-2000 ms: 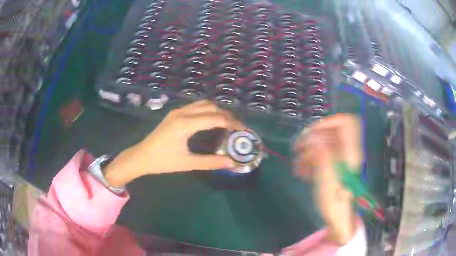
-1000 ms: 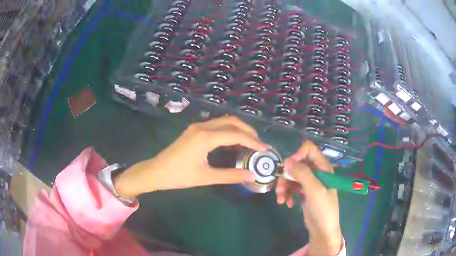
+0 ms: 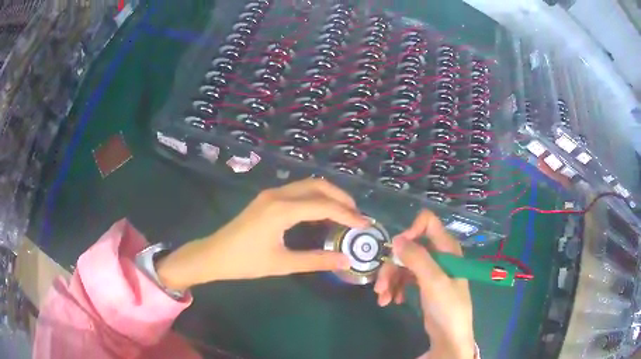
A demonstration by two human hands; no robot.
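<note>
A round fixture (image 3: 365, 248) with concentric rings stands on the green mat. My left hand (image 3: 281, 235) grips its left side between thumb and fingers; a pale band is on the wrist. My right hand (image 3: 430, 277) holds a green test probe (image 3: 478, 269), its tail pointing right and its tip at the fixture's right edge. Whether the tip touches is too small to tell. A clear blister tray (image 3: 267, 172) behind holds rows of miniature speakers (image 3: 351, 151) with thin red lead wires.
A small brown square (image 3: 112, 155) lies on the mat at left. Stacked trays stand at the left (image 3: 42, 91) and right (image 3: 573, 151). The red probe cable (image 3: 555, 210) loops to the right. Blue tape lines mark the mat.
From two seconds ago, my right hand with the probe has moved left to the fixture's edge. Over the last second both hands stay almost in place; the view has shifted slightly.
</note>
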